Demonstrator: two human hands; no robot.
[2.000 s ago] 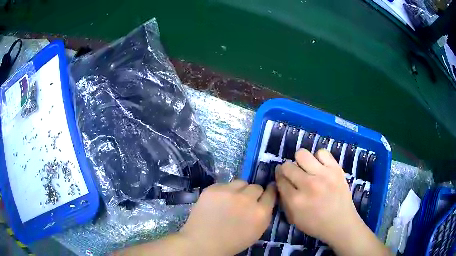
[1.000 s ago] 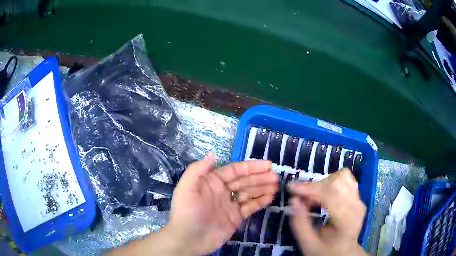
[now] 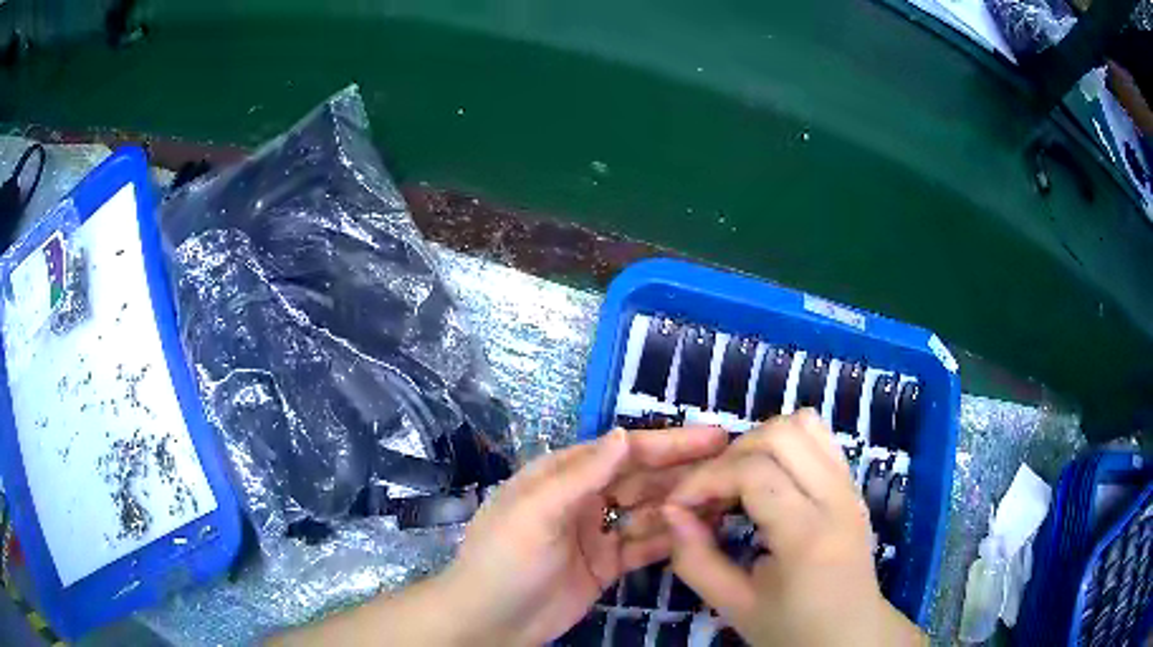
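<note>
My left hand is cupped palm up over the lower left of the blue parts tray, with tiny metal pieces in the palm. My right hand is beside it, fingertips bent in at the left fingers. Whether it pinches a piece is too small to tell. Rows of black curved plastic parts stand between white dividers in the tray. My hands hide the middle of the tray.
The small-parts tray, with metal specks on white lining, is at far left. A clear bag of black parts lies beside it. A small bottle, white tissue and stacked blue trays are right. The green conveyor runs behind.
My hands were down at the black parts, then my left palm opened and my right hand came near it. Now the left fingers curl and the right fingertips meet them. The view has shifted slightly.
</note>
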